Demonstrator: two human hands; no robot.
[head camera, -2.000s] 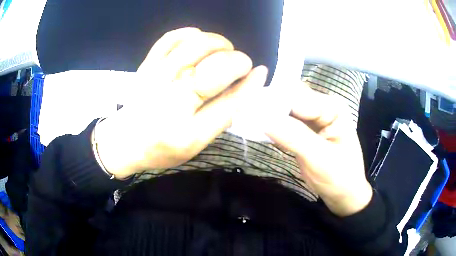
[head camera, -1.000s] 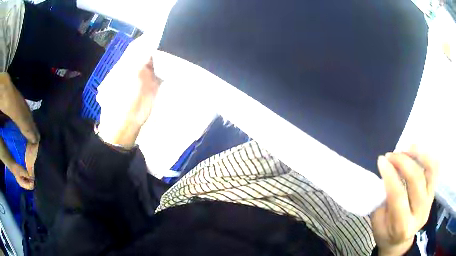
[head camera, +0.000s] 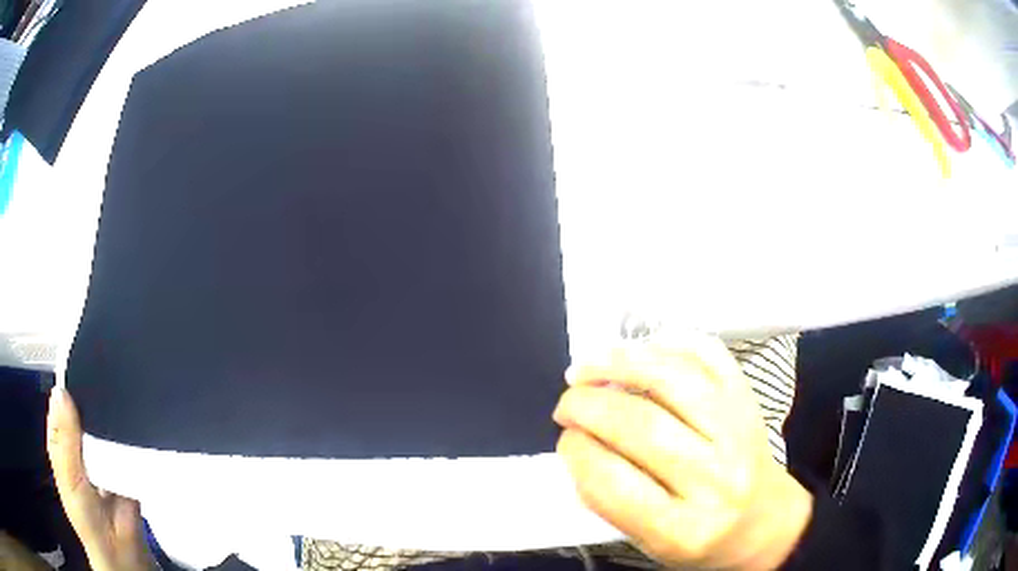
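Note:
The dark panel (head camera: 329, 240) lies flat on the white table with its lower part towards my lap. A white piece (head camera: 335, 491) shows as a wide border below its lower edge. My left hand (head camera: 95, 491) is at the lower left corner, partly cut off by the bottom edge of the picture, fingers on the white border. My right hand (head camera: 681, 446) grips the lower right corner, fingertips at the dark panel's edge. The white piece's side edges are hard to tell from the white table.
Scissors with red and yellow handles (head camera: 921, 95) lie at the upper right of the table (head camera: 714, 212). Another dark piece (head camera: 73, 67) lies at the upper left. A stack of dark panels with white edges (head camera: 910, 468) stands low at the right, beside a blue crate (head camera: 991, 496). Striped cloth (head camera: 770, 385) covers my lap.
My view has swung from the left back over the table. The panel, earlier held slanted, now lies squarer in front of me, still held at both lower corners. The scissors have come into view.

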